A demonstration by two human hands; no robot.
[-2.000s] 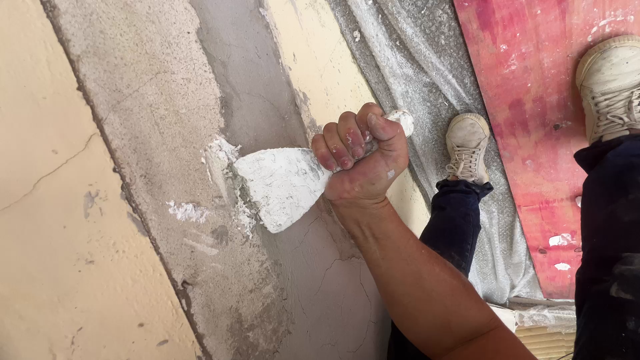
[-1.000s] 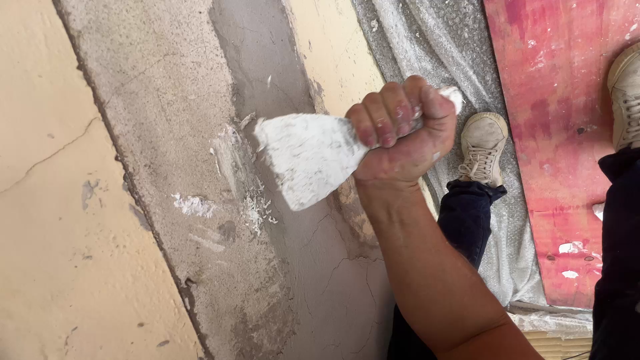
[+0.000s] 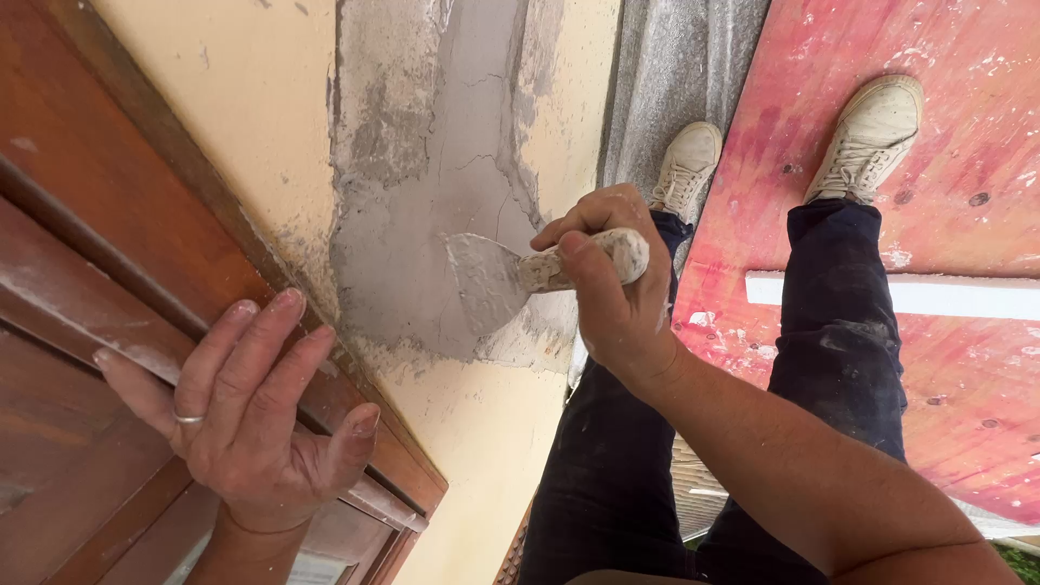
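My right hand [image 3: 617, 276] grips the worn, paint-crusted handle of a putty knife [image 3: 487, 284]. Its wide blade, coated in dried white filler, lies over the grey plaster patch [image 3: 398, 260] on the cream-painted wall [image 3: 455, 431]; whether the blade touches the plaster I cannot tell. Fine cracks run through the patch above the blade. My left hand [image 3: 252, 406], with a ring on one finger, holds nothing; its fingers are spread in front of the brown wooden frame [image 3: 162, 236], fingertips near the frame's edge.
My two shoes stand at the upper right, one [image 3: 686, 166] on grey sheeting [image 3: 674, 73], the other [image 3: 873, 134] on a red-stained plywood board [image 3: 967, 195] with white splatters. A white strip [image 3: 959, 296] lies across the board behind my leg. Wooden panels fill the lower left.
The view has shifted to show the wooden frame and more of the board. My left hand has come into view. My right hand still holds a putty knife, now over grey plaster without the white smears seen earlier.
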